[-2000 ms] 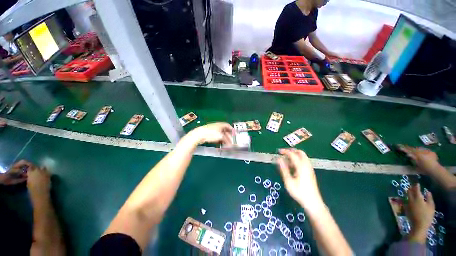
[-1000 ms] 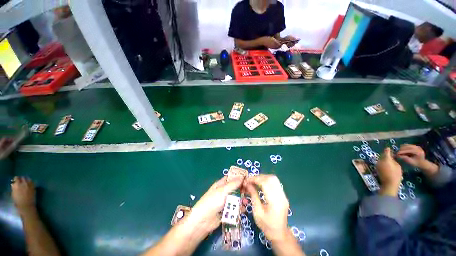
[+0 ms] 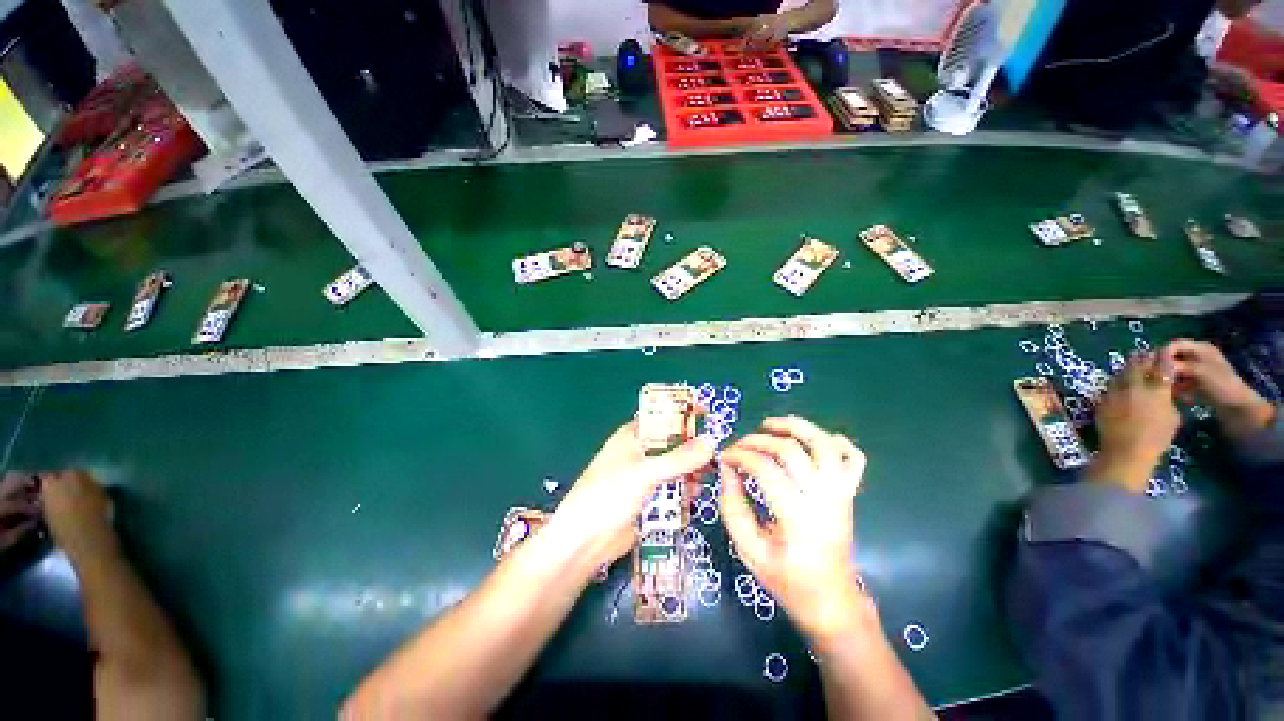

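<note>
My left hand (image 3: 620,486) holds a narrow copper-brown circuit board (image 3: 666,411) upright in the picture, thumb across its middle. Another board (image 3: 659,585) lies below it on the dark green bench. My right hand (image 3: 796,493) is just right of the held board, thumb and fingertips close together; whether a ring is between them cannot be told. Thin white rings (image 3: 704,585) lie scattered under and around my right hand. Another board (image 3: 521,531) lies left of my left wrist, partly covered by it.
Boards (image 3: 689,272) lie spread on the green belt behind a pale rail (image 3: 592,338). A slanting grey post (image 3: 338,183) stands at left. A red tray (image 3: 739,96) and small fan (image 3: 965,85) are opposite. Other workers' hands (image 3: 1138,423) show at right and at left.
Since one second ago, my left hand has shown more of the held board's upper end. My right hand has moved slightly right, off the board. The view has tilted downward.
</note>
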